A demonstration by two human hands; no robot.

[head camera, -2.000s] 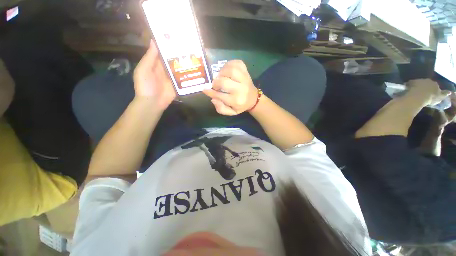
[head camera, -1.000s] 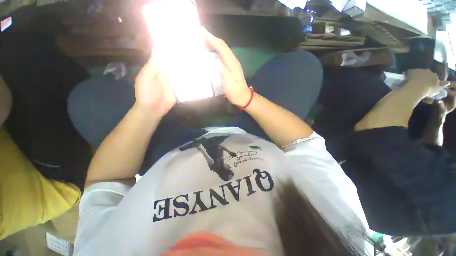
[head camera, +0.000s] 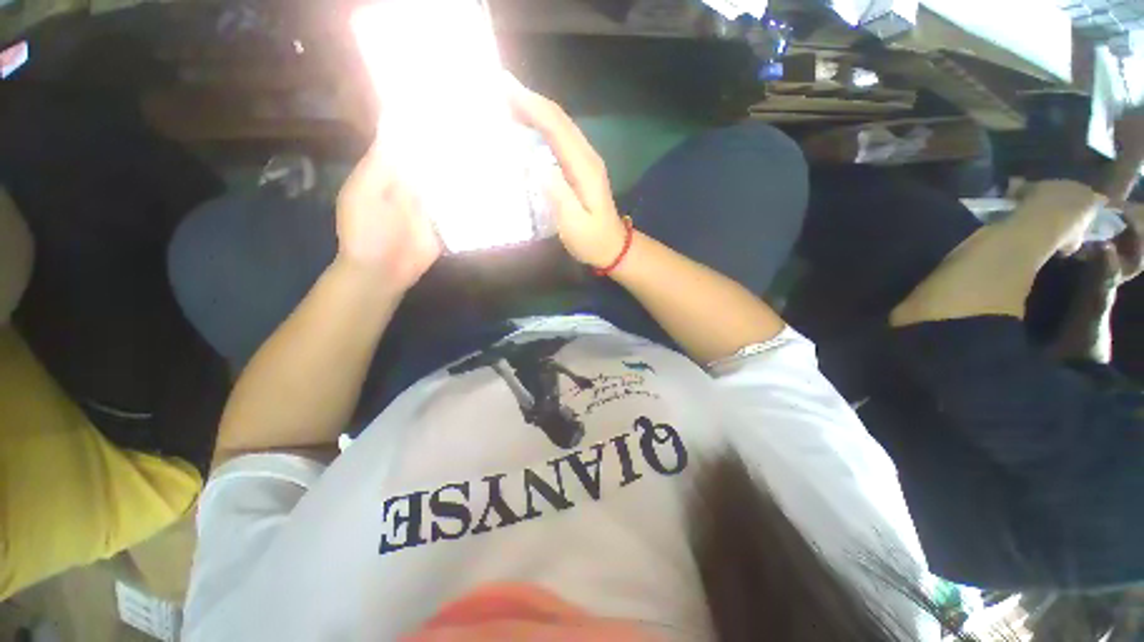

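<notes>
A smartphone (head camera: 458,138) with a glaring white screen is held above my lap, its top near the upper picture edge. My left hand (head camera: 380,220) grips its left side and lower corner. My right hand (head camera: 575,176), with a red string bracelet at the wrist, is closed along its right side. A pale printed edge shows between the screen and my right palm; glare hides whether it is a separate piece. The fingers behind the phone are hidden.
A green surface (head camera: 640,144) lies between my knees. Brown cardboard (head camera: 834,100) and white cartons (head camera: 878,13) are at upper right. A person's hands (head camera: 1066,213) hold a pale piece at right. A yellow sleeve (head camera: 75,477) is at left.
My right hand has gone from a bent-finger pose at the phone's lower right corner to lying along its right side. The screen has turned from readable to glaring white.
</notes>
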